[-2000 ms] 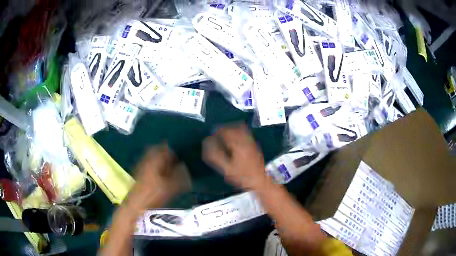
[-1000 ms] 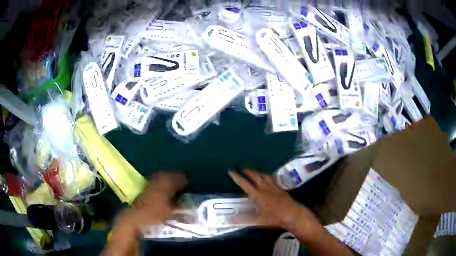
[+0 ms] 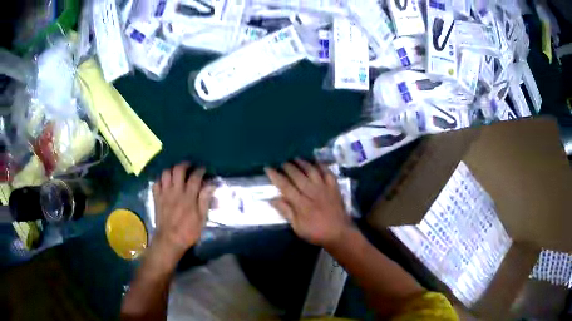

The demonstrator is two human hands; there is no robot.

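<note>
A row of white retail cable boxes in shiny clear film (image 3: 241,199) lies crosswise near the bench's front edge. My left hand (image 3: 180,205) is over its left end, fingers reaching to the far edge. My right hand (image 3: 312,204) is over its right part, fingers spread towards the far edge. Both hands touch the row and hide parts of it; its print is blurred. A single bagged box (image 3: 251,66) lies slanted beyond them on the green mat (image 3: 263,128).
A heap of bagged boxes (image 3: 351,53) spans the far side. An open brown carton (image 3: 511,166) with rows of white boxes stands right. At left are a yellow strip (image 3: 119,119), a yellow disc (image 3: 127,234), a clear jar or tape roll (image 3: 58,200) and plastic bags (image 3: 53,94).
Both hands have come down onto the row of boxes near the front edge. The slanted single box has appeared in front of the heap. The view has tilted down, showing the yellow disc.
</note>
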